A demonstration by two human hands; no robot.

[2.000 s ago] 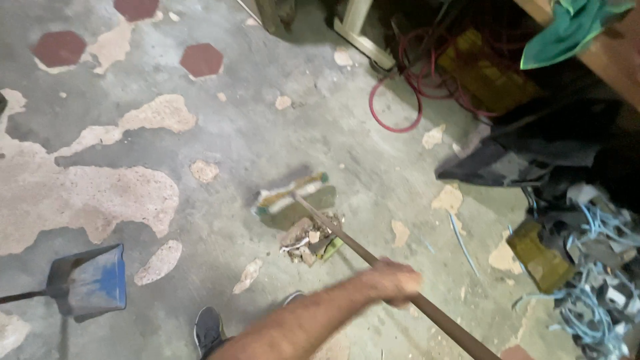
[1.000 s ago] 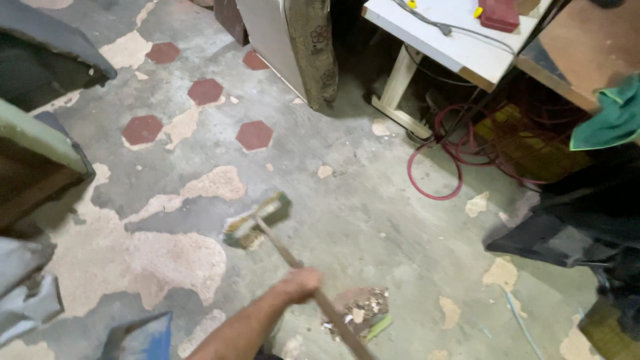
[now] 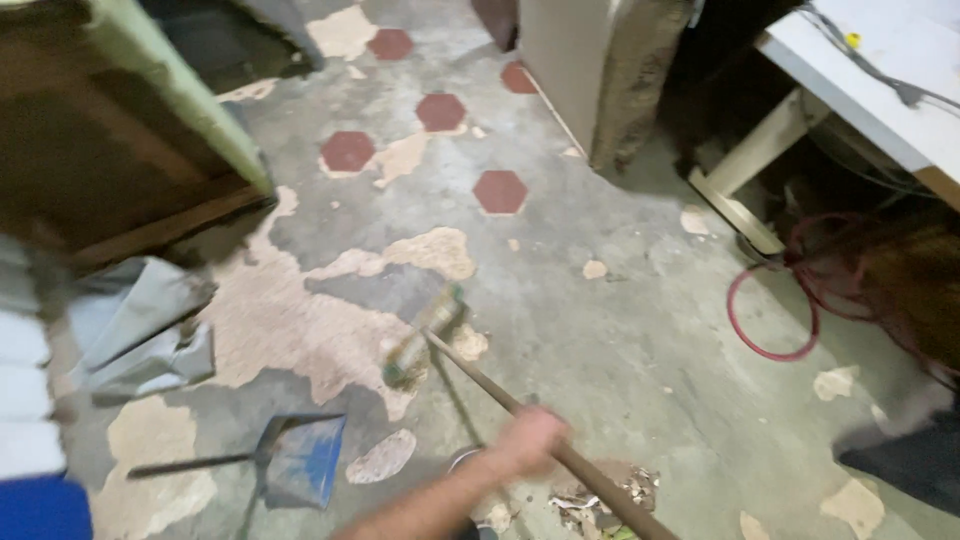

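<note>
My left hand point(image 3: 534, 441) is closed around the wooden handle of a push broom point(image 3: 424, 337), its forearm rising from the bottom edge. The handle runs on past the hand to the bottom edge at the right. Blurred, the broom head stands slantwise on the worn floor, beside a pale bare patch. Under the handle, near the bottom edge, lies a small pile of debris point(image 3: 592, 502) with a green scrap in it. A blue dustpan point(image 3: 304, 457) with a dark handle rests on the floor at lower left. My right hand is out of view.
Grey crumpled sheeting point(image 3: 150, 322) and an overturned-looking wooden furniture piece point(image 3: 180, 105) are at left. A panel point(image 3: 562, 67) stands upright at top. At right are a white-topped table point(image 3: 870, 90), a coiled red hose point(image 3: 772, 311) and a dark sheet point(image 3: 907, 457).
The broom head has moved away from the debris pile, which it stood beside two seconds ago. My left hand stays on the handle. The view has shifted left.
</note>
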